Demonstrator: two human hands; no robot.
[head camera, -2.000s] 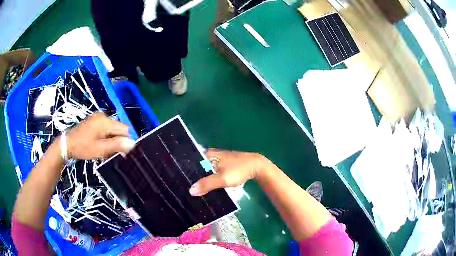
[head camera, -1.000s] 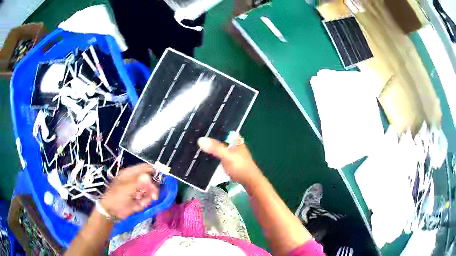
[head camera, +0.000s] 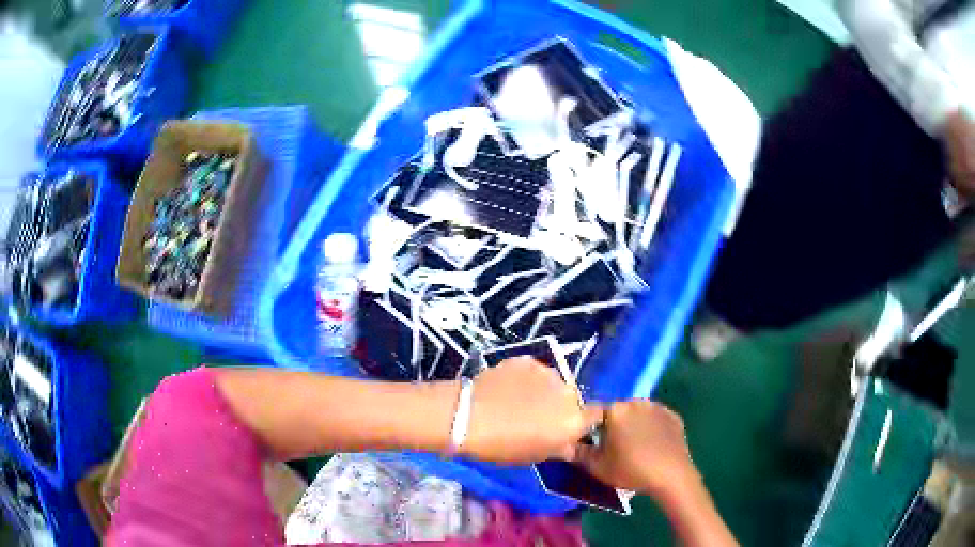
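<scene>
A dark solar panel with a thin pale edge (head camera: 581, 487) is tilted low over the near right of the blue crate, mostly covered by my hands. My left hand (head camera: 524, 409), with a white band at the wrist, is curled over the panel. My right hand (head camera: 641, 447) grips it from the right, and the fingers of both hands meet at its edge. The fingertips are hidden, so I cannot tell if a clip is between them. The blue crate (head camera: 684, 310) holds many panels with white cords (head camera: 486, 184).
A bottle with a red label (head camera: 337, 299) lies inside the crate's left side. A brown carton of small coloured clips (head camera: 137, 230) is at left, near more blue crates. White cloth (head camera: 718, 118) drapes the crate's far right rim. A person in dark clothing (head camera: 845, 203) is at right, beyond a green bench edge (head camera: 845, 470).
The view has swung left to the crate and carton. The panel, earlier held up flat and open to view, is now low and mostly covered. My left hand has come against my right hand.
</scene>
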